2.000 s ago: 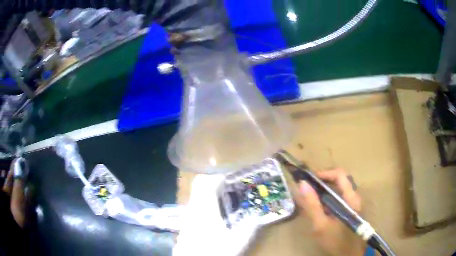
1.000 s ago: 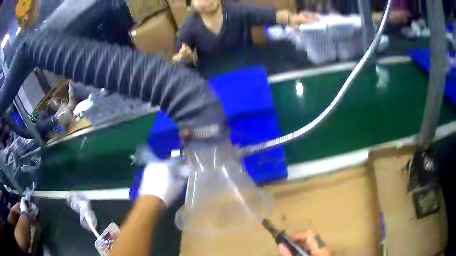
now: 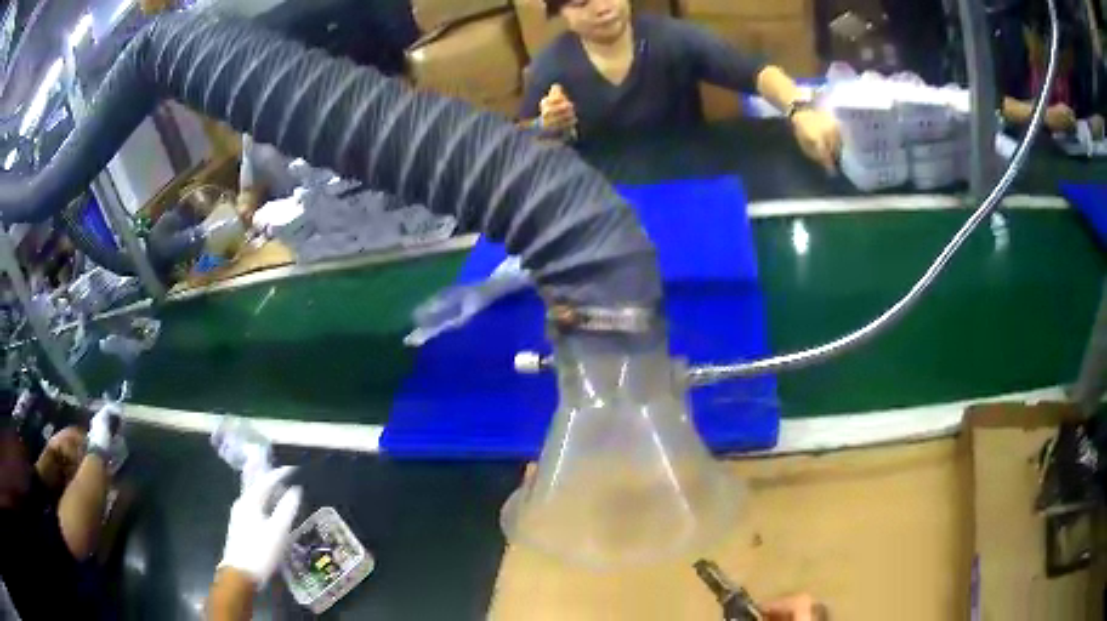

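Note:
My left hand (image 3: 259, 530), in a white glove, is at the lower left with fingers apart, beside an open white housing (image 3: 325, 560) with a circuit board in it. A crumpled clear bag (image 3: 240, 444) lies just above the glove. Whether the fingers touch the bag or housing is unclear. My right hand (image 3: 794, 607), bare and cut off by the bottom edge, holds a dark soldering iron (image 3: 726, 592), tip toward the upper left. Another clear bag (image 3: 467, 303) lies on the blue sheet (image 3: 704, 291), partly behind the hose.
A clear fume hood (image 3: 625, 485) on a black ribbed hose (image 3: 401, 146) hangs over the cardboard sheet (image 3: 874, 522). A thin metal arm (image 3: 874, 322) curves right. A cardboard tray (image 3: 995, 522) holds a dark stand. A person sits across the green belt (image 3: 898, 291); another's gloved hand is far left.
The housing has left the cardboard sheet, and a clear bag now lies on the blue sheet. My left hand moved from behind the hood to the housing at left. My right hand keeps the iron; the view shifted.

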